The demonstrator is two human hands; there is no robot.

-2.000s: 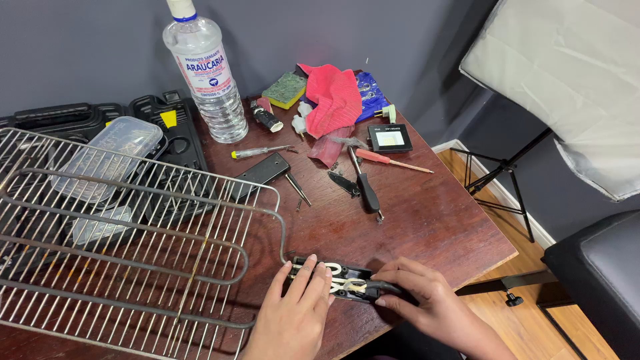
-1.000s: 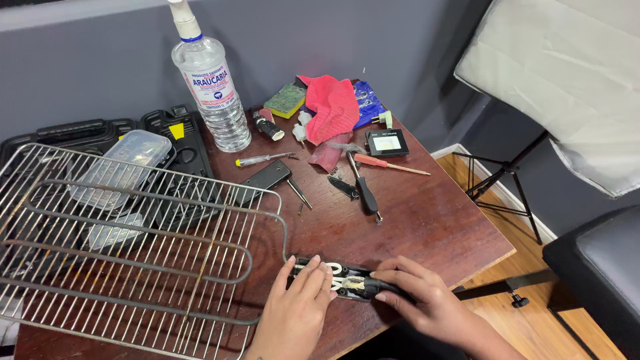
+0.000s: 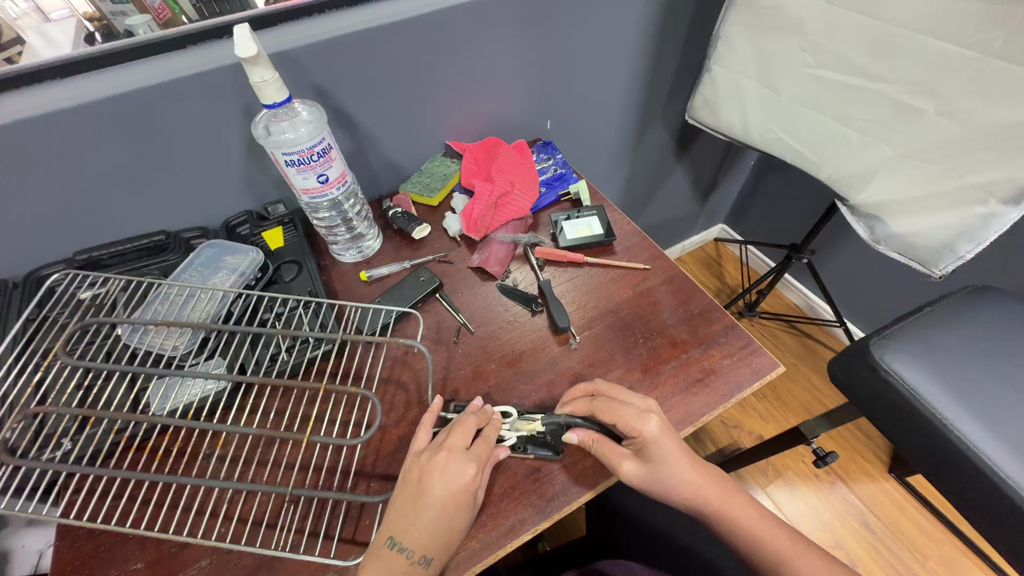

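An opened black plastic housing (image 3: 534, 450) with pale insulated wires (image 3: 506, 426) inside lies near the table's front edge, at the end of a wire grill rack with a heating element (image 3: 352, 438). My left hand (image 3: 458, 448) rests its fingers on the housing's left part and the wires, hiding what lies beneath. Between the thumb and fingers of my right hand (image 3: 628, 432) is a black cable (image 3: 588, 426), held where it enters the housing's right end. The inner ends of the wires are too small to tell apart.
Behind lie a red-handled screwdriver (image 3: 592, 258), a black-handled tool (image 3: 552, 300), a black box (image 3: 404, 298) and a clear tester screwdriver (image 3: 400, 267). A spray bottle (image 3: 320, 184), sponge (image 3: 434, 181) and red cloth (image 3: 500, 184) stand or lie farther back. An open tool case (image 3: 288, 320) lies under the rack.
The view has tilted up slightly. Both hands stay at the housing, with no plain change in their hold.
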